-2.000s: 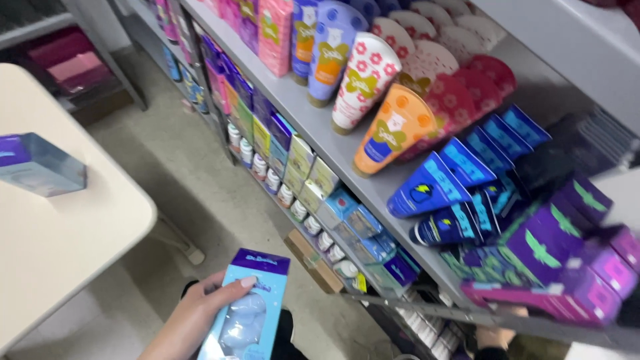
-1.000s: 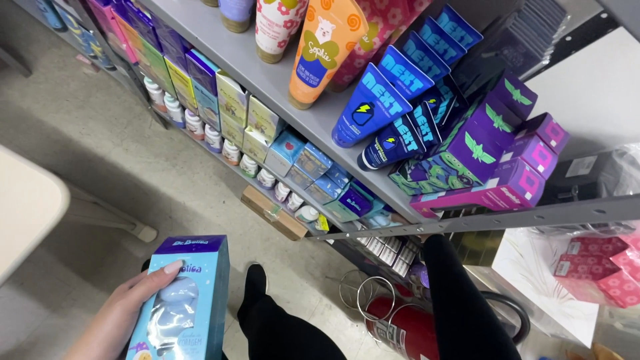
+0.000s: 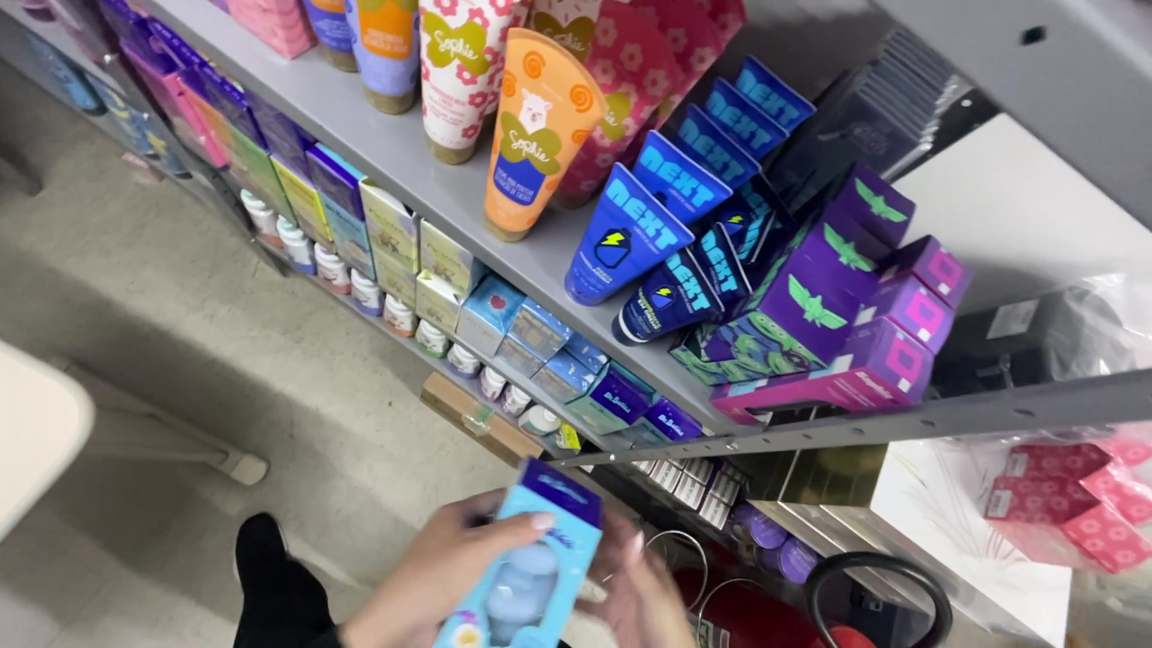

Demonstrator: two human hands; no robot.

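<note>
My left hand (image 3: 450,549) is shut on a light blue carton (image 3: 526,576) with a dark purple top and a window showing pale blue rounded shapes. The thumb lies across its front face. At the carton's right side is my right hand (image 3: 634,576), blurred, its fingers beside or behind the box; whether it grips the box cannot be told. Above them, the grey metal shelf (image 3: 360,117) bears an orange squeeze tube (image 3: 540,135), blue squeeze tubes (image 3: 625,238) and purple boxes (image 3: 810,288).
A lower shelf holds cartons (image 3: 337,207) and small white-capped bottles (image 3: 364,292). A cardboard box (image 3: 477,418) lies beneath. The corner of a pale table (image 3: 40,432) is at the left. Low at the right are a red cylinder (image 3: 756,612) and a black ring (image 3: 877,598). A shelf upright (image 3: 990,409) crosses the right side.
My right hand has come into view beside the carton. The carton, in my left hand, now appears farther right, near the shelves. The view has shifted away from the table.
</note>
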